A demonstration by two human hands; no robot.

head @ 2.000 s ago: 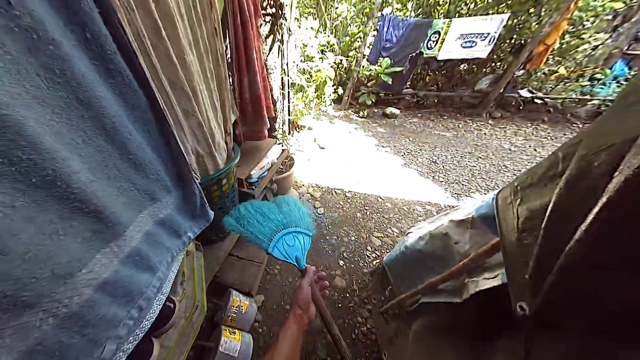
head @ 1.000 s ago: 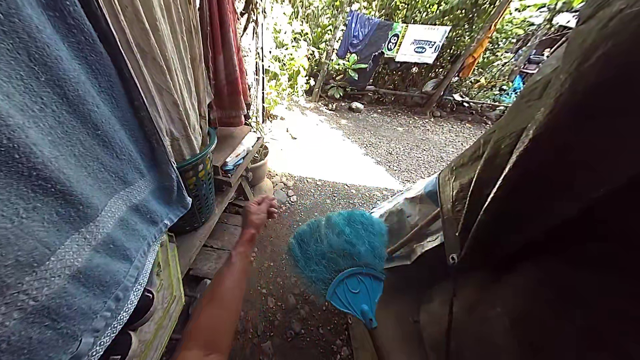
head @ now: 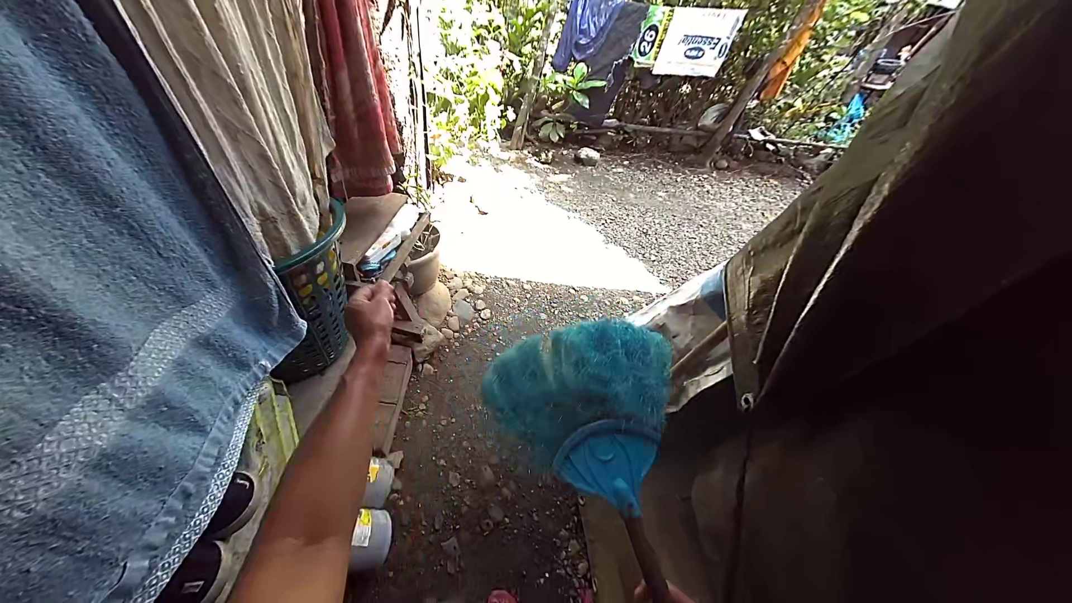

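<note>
A broom with teal bristles (head: 586,377) and a blue plastic head slants up from the lower right, over the dirt path. At the bottom edge, my right hand (head: 662,593) is wrapped around its wooden handle (head: 643,553), mostly cut off by the frame. My left arm reaches forward from the lower left. Its hand (head: 371,314) has curled fingers with nothing visible in them, in front of a small wooden bench (head: 373,222) and right of a green plastic basket (head: 314,310). Whether it touches the bench I cannot tell. The bristles look slightly blurred.
Blue (head: 126,276), beige and red cloths hang on the left. Below are shoes (head: 197,569) and cans (head: 371,538). A plant pot (head: 425,264) and stones (head: 435,303) border the path. A dark tarpaulin (head: 904,352) fills the right side. Laundry (head: 699,42) hangs behind.
Two seconds ago a hand gripped the handle just below the broom head, which was near the cans. The broom has since moved right, and my left hand is off it, beside the bench.
</note>
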